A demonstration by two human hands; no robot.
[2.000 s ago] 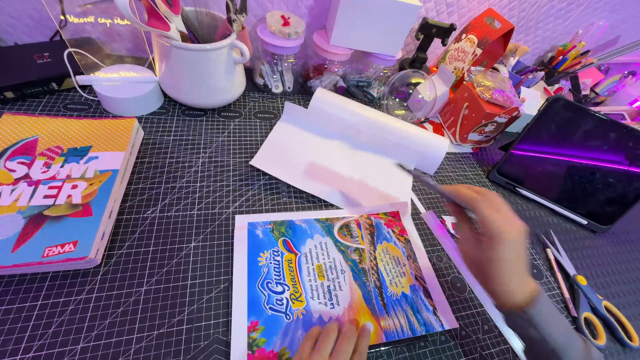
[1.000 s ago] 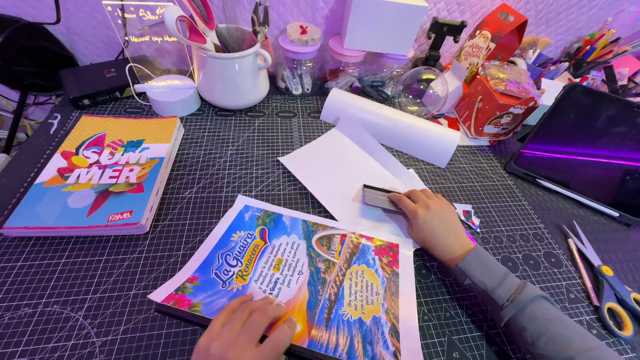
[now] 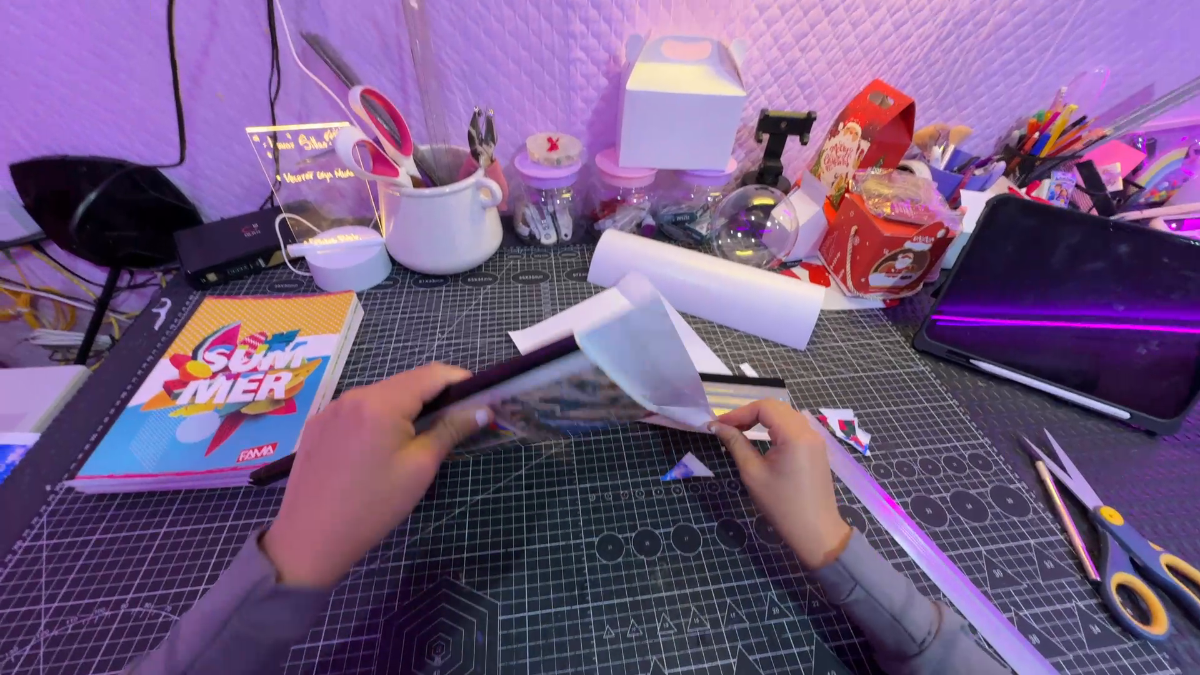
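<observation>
My left hand (image 3: 375,459) grips a thin dark-edged panel (image 3: 506,370), which is tilted up so its printed face is barely seen and blurred. A pale, curling sheet (image 3: 647,352) lifts from the panel's right end, and my right hand (image 3: 773,464) pinches its lower corner between thumb and fingers. Just behind the right hand lies a flat squeegee-like tool (image 3: 745,389) with a black edge. Below the sheet, a small blue and white triangular scrap (image 3: 688,467) rests on the gridded cutting mat (image 3: 525,572).
A roll of white paper (image 3: 708,286) lies behind the panel. At left is a thick book (image 3: 225,375); at right are scissors (image 3: 1111,534), a tablet (image 3: 1078,309) and a long glossy strip (image 3: 919,553). A white pot (image 3: 441,220), jars (image 3: 548,202) and boxes (image 3: 684,117) line the back.
The printed panel lay flat on the mat; my left hand now holds it tilted up. My right hand has let go of the flat tool and holds the sheet's corner.
</observation>
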